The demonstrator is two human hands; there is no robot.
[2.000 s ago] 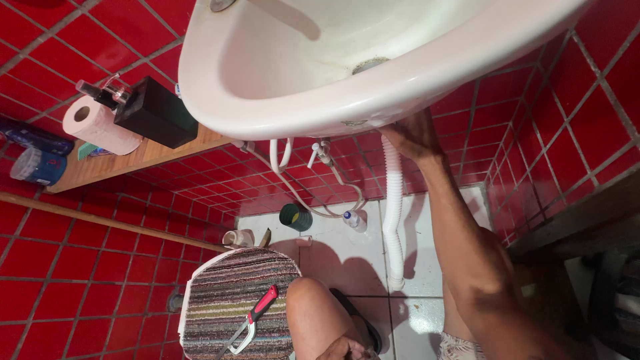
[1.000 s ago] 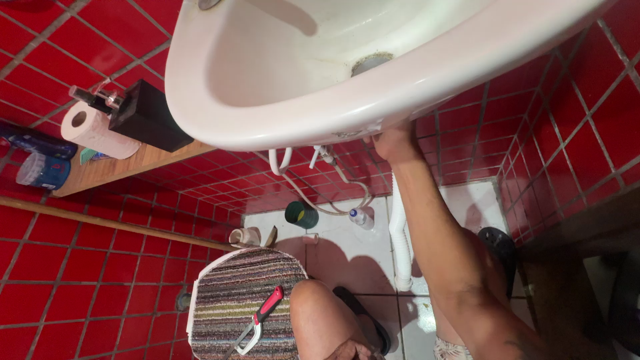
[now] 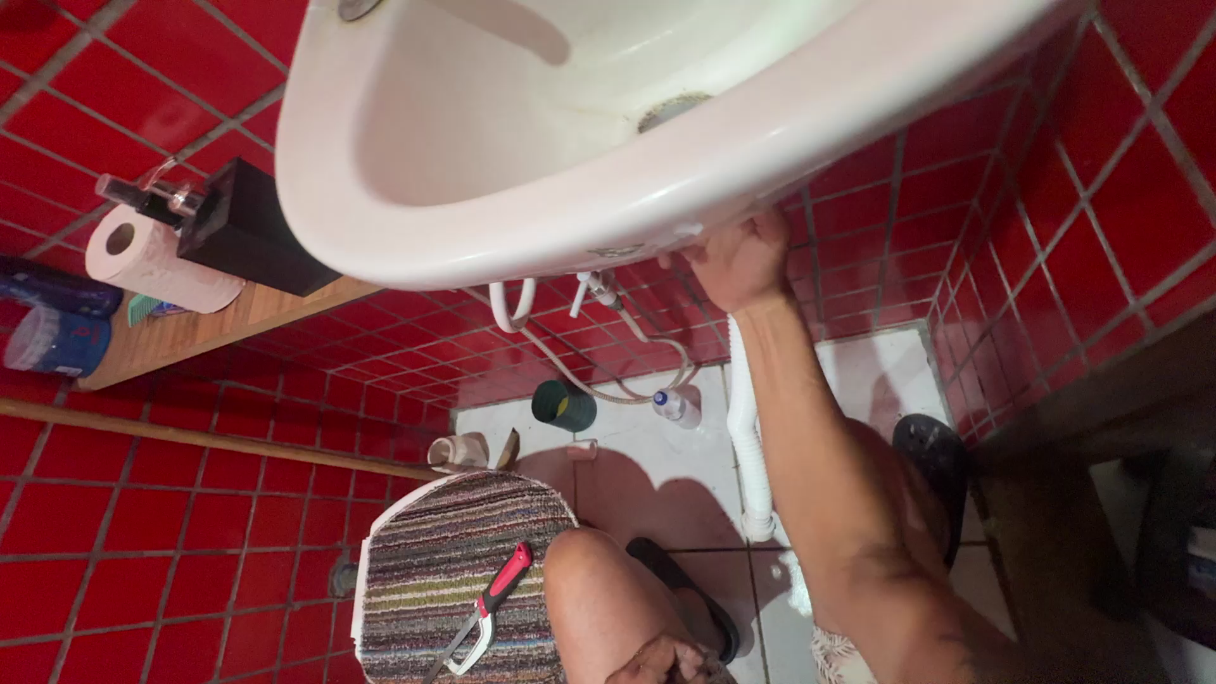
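Note:
The white ceramic washbasin (image 3: 532,233) fills the top of the view, with its drain hole (image 3: 674,109) in the bowl. My right hand (image 3: 746,256) reaches up beneath the basin's front rim, fingers bent near its underside; what the fingertips touch is hidden. A white corrugated drain hose (image 3: 749,437) hangs from behind my right wrist down to the floor tiles. Left of that hand are a white curved pipe (image 3: 511,306) and a small valve (image 3: 594,288) with a flexible hose (image 3: 632,328). A hacksaw with a red and black handle (image 3: 505,578) lies on a striped mat (image 3: 418,570). My left hand is not in view.
A wooden shelf (image 3: 218,337) at left holds a paper roll (image 3: 161,261), a black box-shaped dispenser (image 3: 247,228) and a blue container (image 3: 59,340). A dark green cup (image 3: 563,406) and a small bottle (image 3: 676,407) stand on the floor. Red tiled walls surround the basin.
Beneath the basin, my right hand has shifted its hold or position slightly, with fingers more visible now than one second ago. The hacksaw stays on the mat.

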